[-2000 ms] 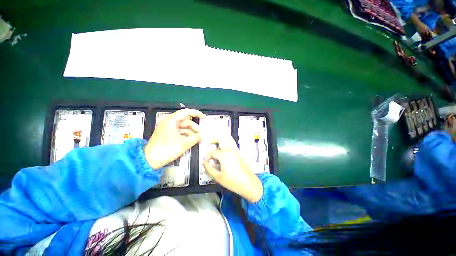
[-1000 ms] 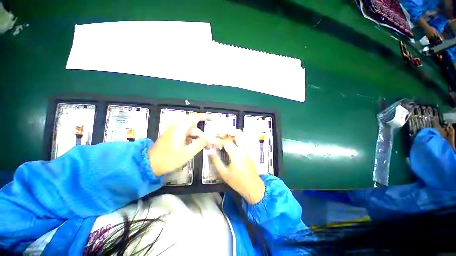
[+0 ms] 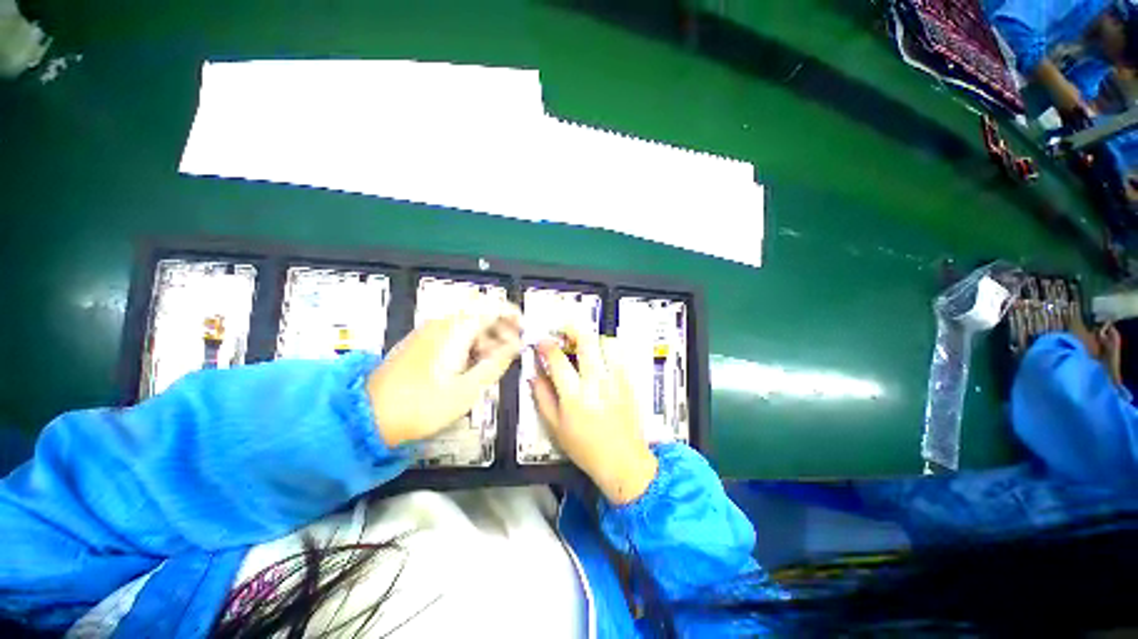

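A black tray (image 3: 399, 281) holds several silver-white phone screen assemblies, one per slot, such as the one at the far left (image 3: 187, 306). Orange flex cables show on some units. My left hand (image 3: 443, 372) lies over the middle slot, its thumb and fingertips bent toward the fourth unit (image 3: 539, 431). My right hand (image 3: 593, 406) is over the fourth unit, fingertips at its orange tab (image 3: 568, 343). The fingertips of both hands nearly meet. Whether a small piece is between them is too blurred to tell.
White sheets (image 3: 374, 125) with a toothed edge lie beyond the tray on the green bench. A clear plastic strip (image 3: 951, 387) lies to the right, beside dark parts (image 3: 1046, 306). A neighbour's blue sleeve (image 3: 1061, 399) is at the right, and red-patterned parts (image 3: 955, 50) at top right.
My hands have come lower onto the fourth unit, and my right fingers have straightened toward its orange tab. The neighbour's arm at the right has shifted.
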